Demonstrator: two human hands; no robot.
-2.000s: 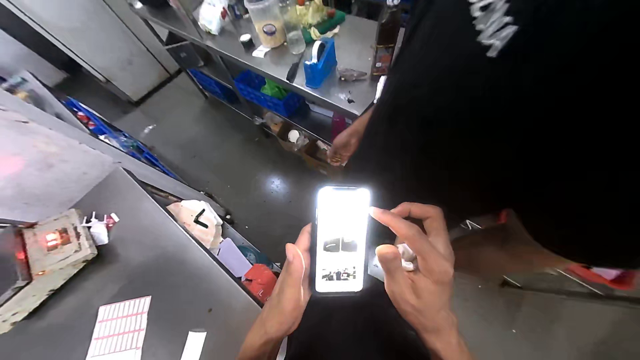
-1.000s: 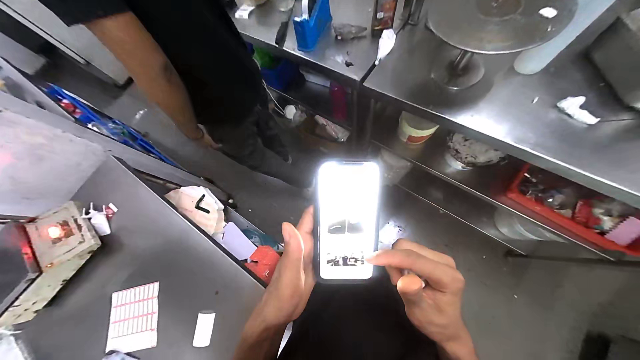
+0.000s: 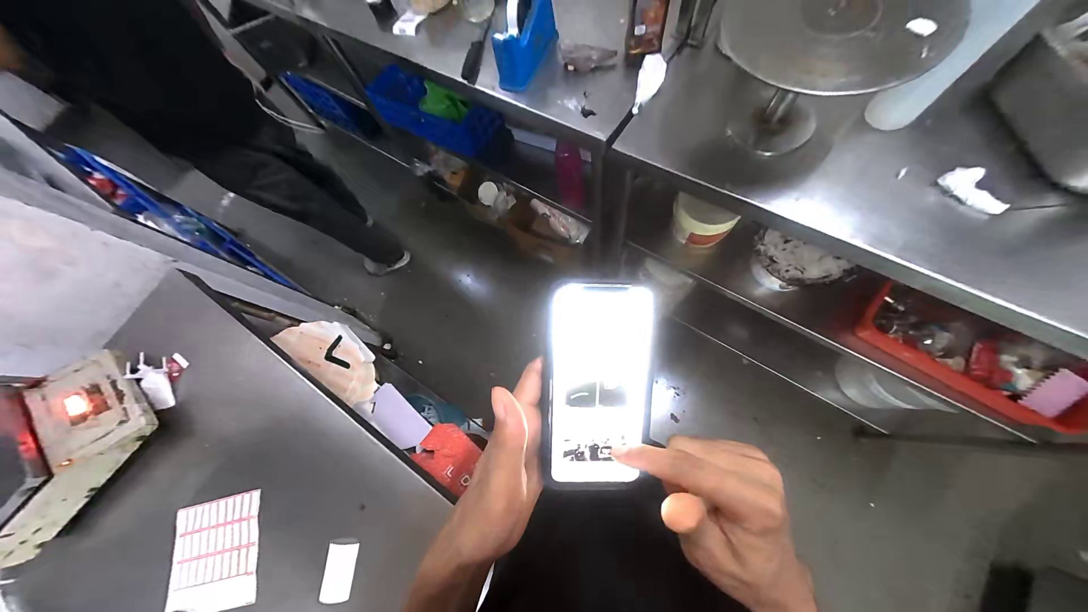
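A smartphone (image 3: 599,374) with a glaring white screen is held upright in my left hand (image 3: 506,476), thumb along its left edge. Small dark pictures show on the lower half of the screen. My right hand (image 3: 731,501) has its index fingertip at the lower right of the screen, with the other fingers curled and nothing in them. Left of the phone lies a steel counter (image 3: 289,442) with a printed sheet with red lines (image 3: 217,548) and a small white slip (image 3: 340,571) on it.
A person in dark clothes (image 3: 255,161) stands at the upper left. Steel tables run across the top, bearing a blue tape dispenser (image 3: 524,51) and a round metal turntable (image 3: 841,42). Below are a blue crate (image 3: 484,127), a bucket (image 3: 704,223) and a red tray (image 3: 935,365).
The person in dark clothes has moved from the right side to the upper left. My right index finger has gone from the phone's upper right edge to its lower screen. The view has shifted.
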